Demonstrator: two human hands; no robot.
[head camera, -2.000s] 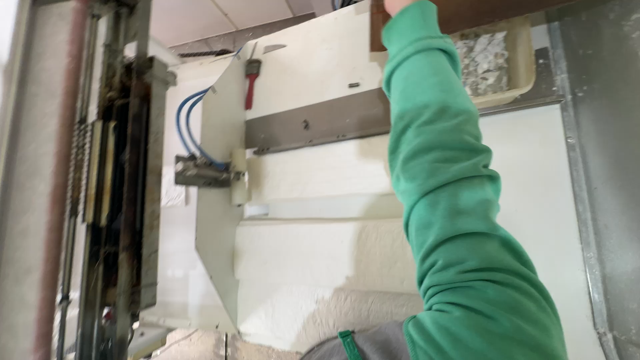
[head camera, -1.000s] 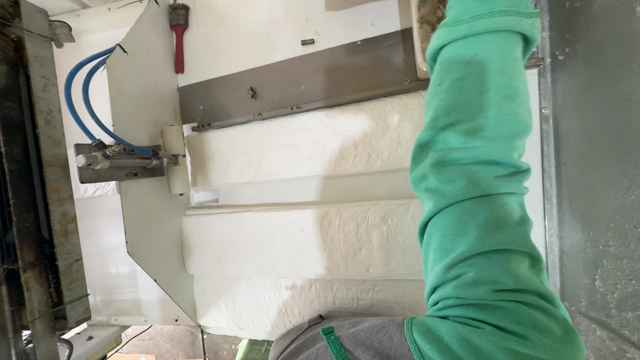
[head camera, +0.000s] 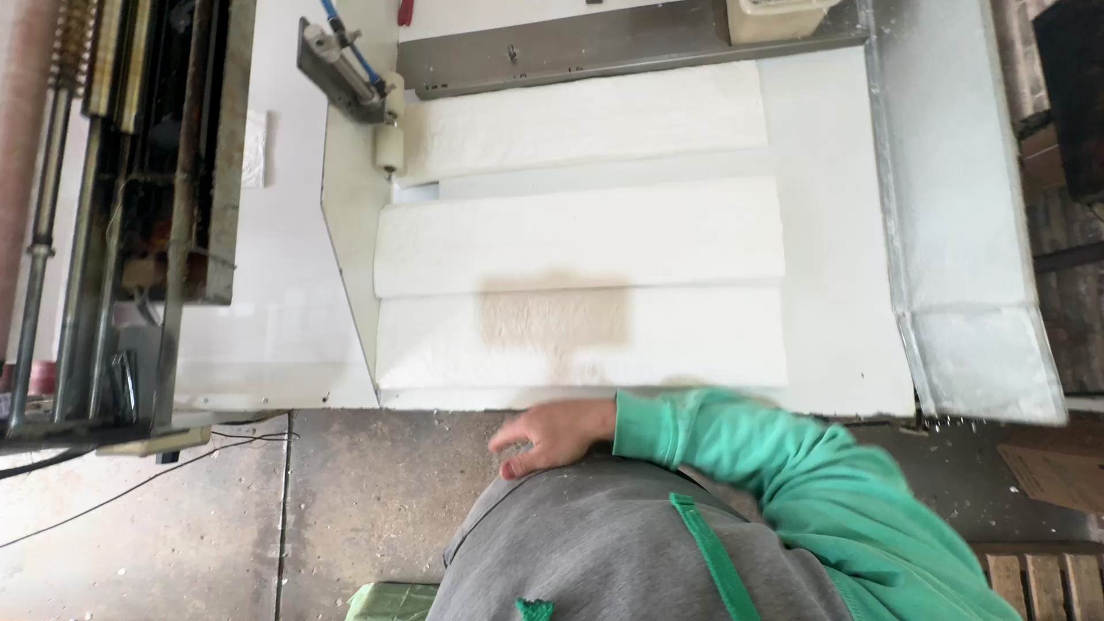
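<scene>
My right hand, at the end of a green sleeve, is held in front of my grey apron, with thumb and fingers apart and nothing seen between them. It is near the front edge of a white work table. Three long white folded sheets or pads lie across the table: a back one, a middle one and a front one. The middle and front ones touch along their long sides. A brownish shadow falls on the front one. My left hand is out of view.
Machinery with metal rods stands at the left. A pneumatic cylinder with blue hoses is mounted by a white panel. A grey metal bar crosses the back, beside a cream plastic tub. A metal sheet borders the right.
My right arm, earlier stretched toward the back by the tub, has come back to my body. The hand, out of view one second ago, shows again. The view has shifted.
</scene>
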